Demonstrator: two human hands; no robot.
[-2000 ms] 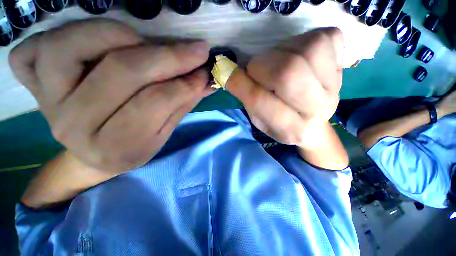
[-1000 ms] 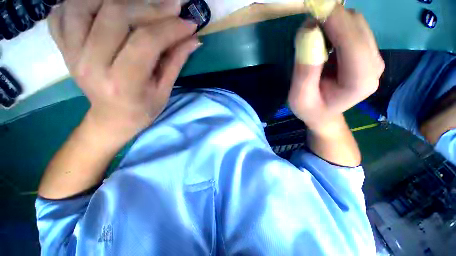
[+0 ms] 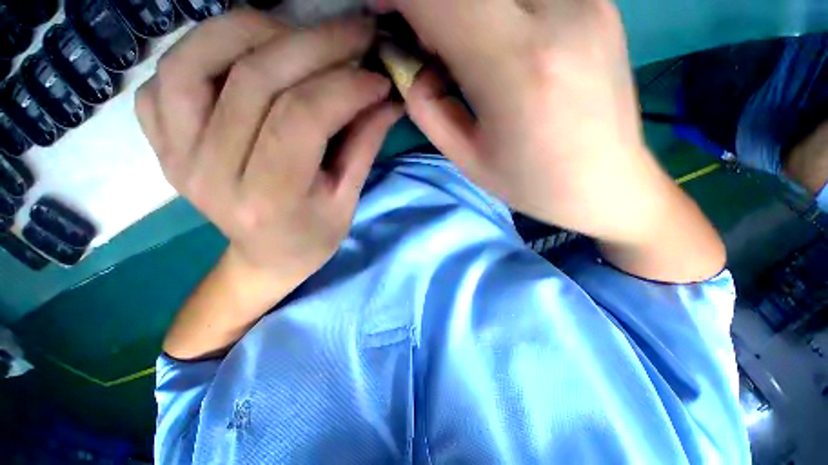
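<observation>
My left hand (image 3: 263, 136), at the upper middle left, has its thumb and fingers pinched on a black housing (image 3: 392, 38), of which only a small dark part shows. My right hand (image 3: 545, 113) is up against it from the right. Its thumb, with yellow-tan finger tape (image 3: 402, 71), lies at the housing. The right fingertips are hidden or cut off by the top edge, so whether they grip anything cannot be told.
More black housings (image 3: 77, 68) stand in rows on a white board (image 3: 113, 173) at the left. One separate housing (image 3: 62, 229) lies near the board's front corner. The green mat (image 3: 708, 23) shows at the upper right. Another person's blue sleeve (image 3: 772, 118) is at the right edge.
My hands were together, then apart, and are now together again, the right having moved left to the left hand's fingertips. The view has shifted and shows more of the left rows.
</observation>
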